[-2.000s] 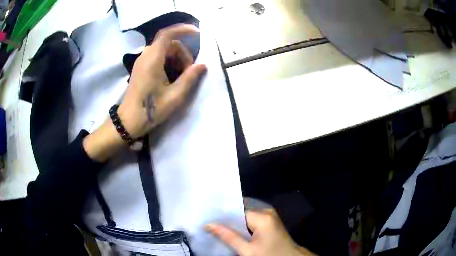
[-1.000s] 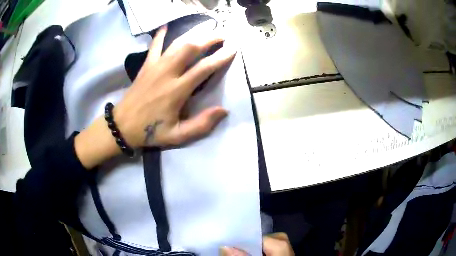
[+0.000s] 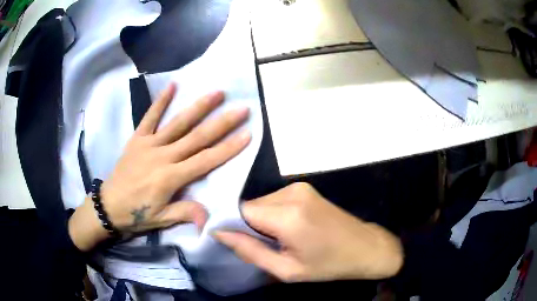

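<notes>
A large pale grey-white garment body (image 3: 203, 76) with dark strips and a curved dark area at its top lies in front of me. My left hand (image 3: 168, 170) lies flat on it with fingers spread, a bead bracelet on the wrist. My right hand (image 3: 312, 235) is at the garment's lower right edge and grips the fabric between thumb and fingers. The cloth bunches between my two hands. A long black fabric piece (image 3: 40, 117) lies along the garment's left side.
Grey leaf-shaped cut pieces (image 3: 421, 50) lie on the pale machine bed (image 3: 335, 117) at the upper right. A black and white bundle (image 3: 491, 229) is at the lower right. Green material (image 3: 10, 14) shows at the top left corner.
The left hand has moved down and lies flatter on the garment. The right hand has come up into fuller view with the fabric edge. The needle area has left the top of the view.
</notes>
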